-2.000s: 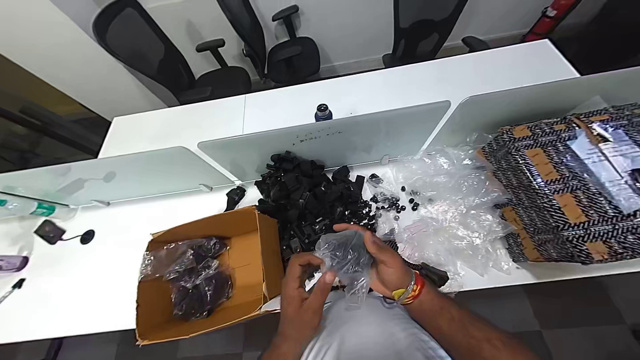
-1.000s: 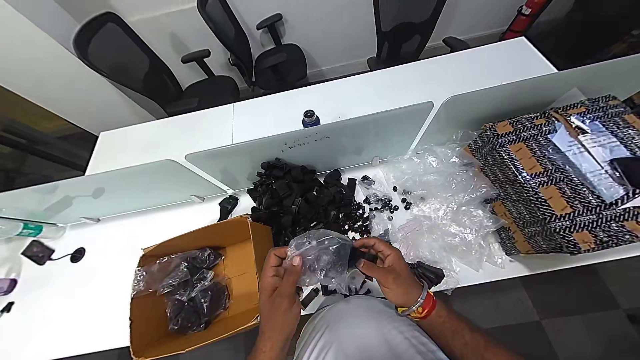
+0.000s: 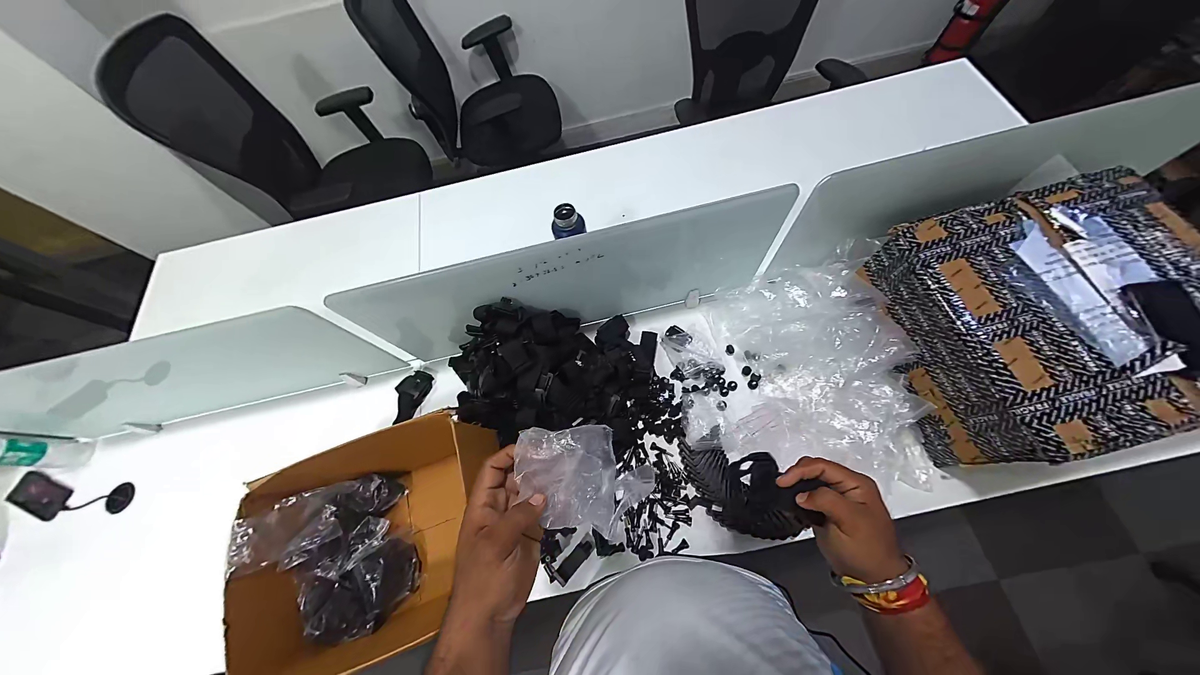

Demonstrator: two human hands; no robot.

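Note:
My left hand [image 3: 503,534] pinches a clear plastic bag [image 3: 565,473] between thumb and fingers, over the small black parts. The bag looks empty. My right hand [image 3: 844,511] grips a black part [image 3: 797,492], its exact kind unclear, above a stack of ribbed black pieces [image 3: 717,478] at the desk's near edge. Behind the bag lies a large heap of black plastic parts [image 3: 553,370]. Many small black screw-like pieces [image 3: 661,487] are scattered between my hands. An open cardboard box [image 3: 436,483] beside my left hand holds black items in clear bags [image 3: 352,562].
Clear plastic bags [image 3: 816,356] are piled right of the heap. Beyond them sits a large parcel in patterned tape [image 3: 1012,328]. A frosted glass divider [image 3: 656,248] runs behind the heap, with a bottle [image 3: 567,220] past it. A small device with a cable [image 3: 42,495] lies far left.
My hands have moved apart. The clear bag, between both hands before, is now in my left hand alone, and my right hand has moved right with a black part.

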